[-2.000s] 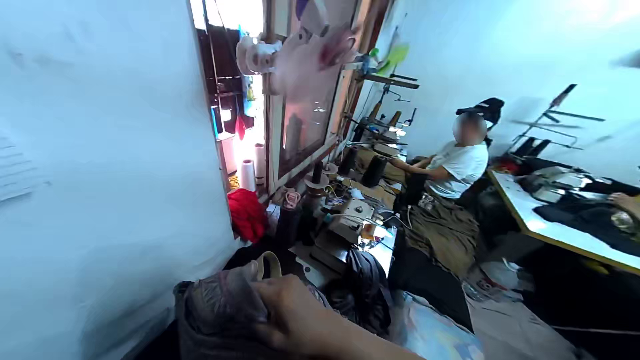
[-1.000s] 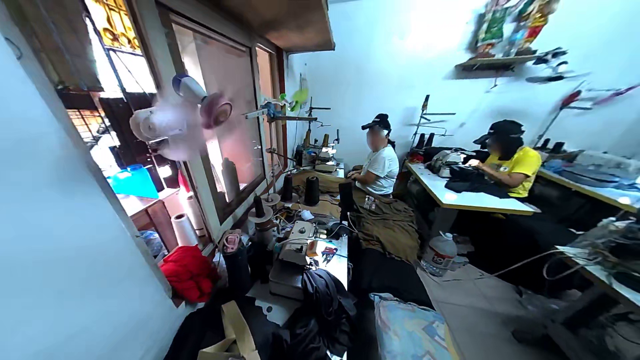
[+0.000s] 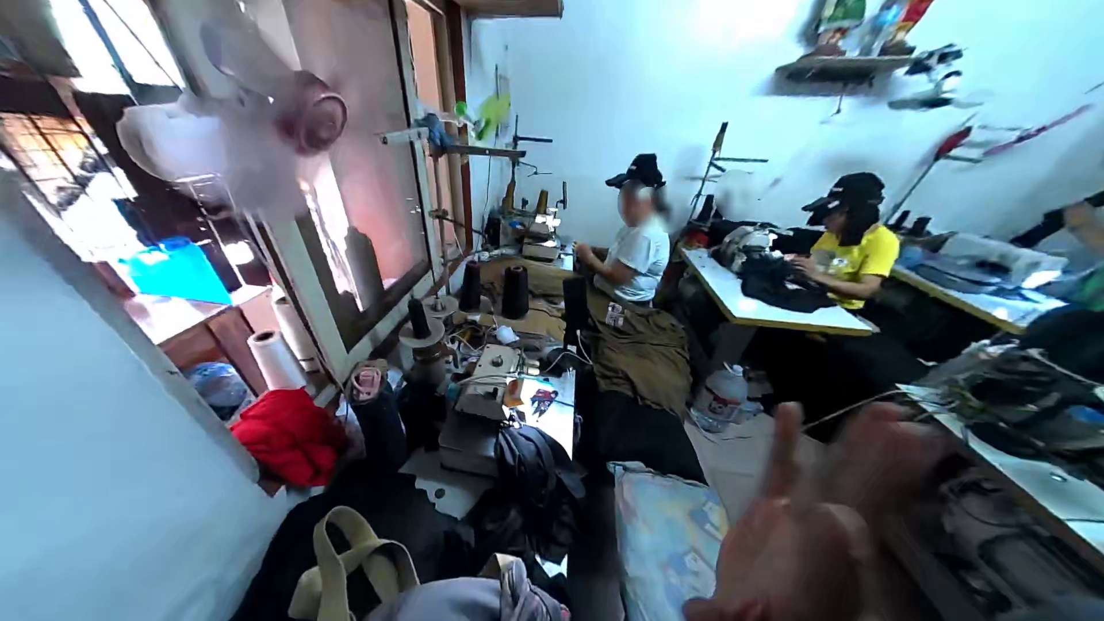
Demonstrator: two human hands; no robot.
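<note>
My left hand (image 3: 780,543), blurred, is raised at the lower right with one finger pointing up and nothing visible in it. Close behind it, my right hand (image 3: 893,466) is badly blurred, and its grip cannot be made out. Left of the hands lies a pale patterned cushion or cloth (image 3: 668,535). Beige fabric straps (image 3: 349,552) and grey cloth (image 3: 479,599) lie at the bottom, beside black cloth (image 3: 535,466). Above that stands an industrial sewing machine (image 3: 492,379) with a lit work plate.
A person in a white shirt (image 3: 638,259) and one in a yellow shirt (image 3: 854,254) sit at sewing tables. A fan (image 3: 315,112) hangs by the window. Red cloth (image 3: 289,435), thread cones (image 3: 515,293) and a plastic bottle (image 3: 720,397) stand or lie around. A table edge (image 3: 1018,457) borders the right.
Two seconds ago a hand held grey cloth at the lower centre; one second ago no hand of mine showed. Both hands are now at the lower right. The view has swung right.
</note>
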